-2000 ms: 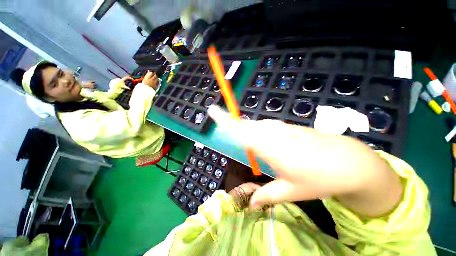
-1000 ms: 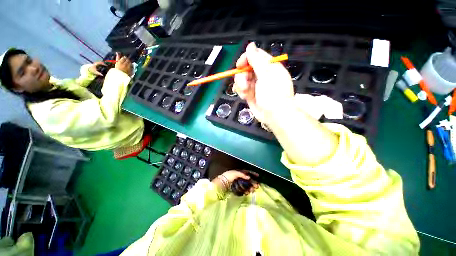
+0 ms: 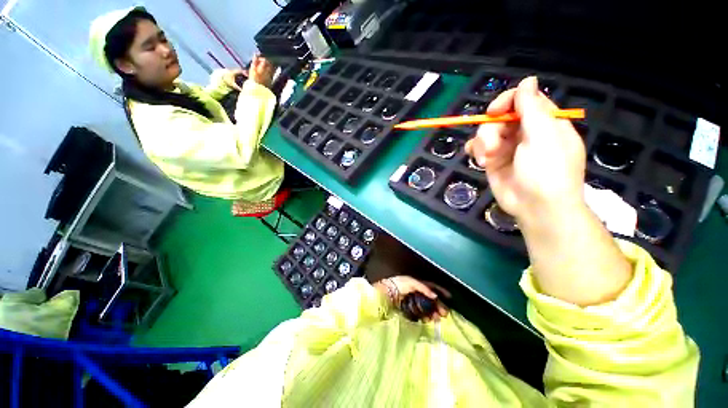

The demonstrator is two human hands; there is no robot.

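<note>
My right hand is raised over the near foam tray and holds a long orange stick, its tip pointing left. My left hand is low at my lap, closed around a small black object, possibly a watch body; the fingers partly hide it. The near black foam tray holds round glassy parts in its pockets, partly hidden behind my right hand. A crumpled white wipe lies on its right part.
A second filled foam tray lies left on the green bench. Another filled tray is below bench level. A person in a yellow-green smock works at the bench's far left. A blue frame stands lower left.
The view has shifted, so the scene sits further right. My right hand still holds the orange stick, which now lies nearly level. My left hand still holds the black object.
</note>
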